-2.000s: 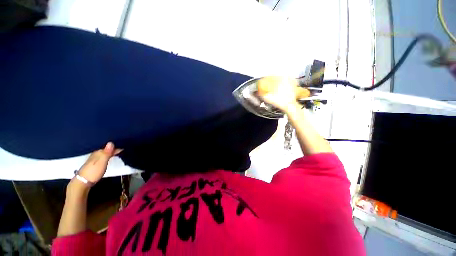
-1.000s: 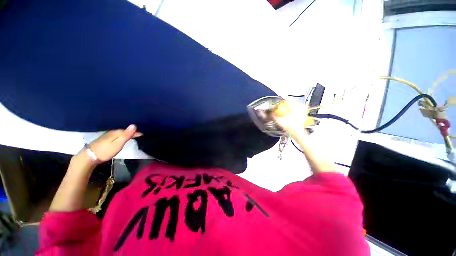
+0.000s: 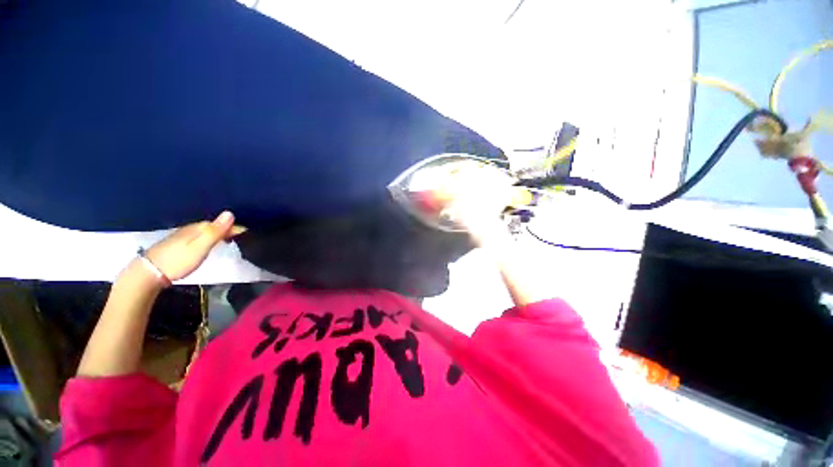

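Observation:
The black garment lies along the near edge of the navy pressing board. My right hand is washed out by glare and holds the steam iron by its handle. The iron sits over the garment at the board's narrow end, its tip pointing left. My left hand is at the near edge, its fingertips at the garment's left end. The fingers seem to pinch the cloth edge, but the grip is partly hidden.
A black cord runs right from the iron to a fitting with a red part and yellowish tubes. A large black panel is at right, with an orange object beside it. A cardboard box is below the board at left.
The iron in my right hand has moved left along the garment. My left hand stays at the cloth's left end. The camera view has shifted.

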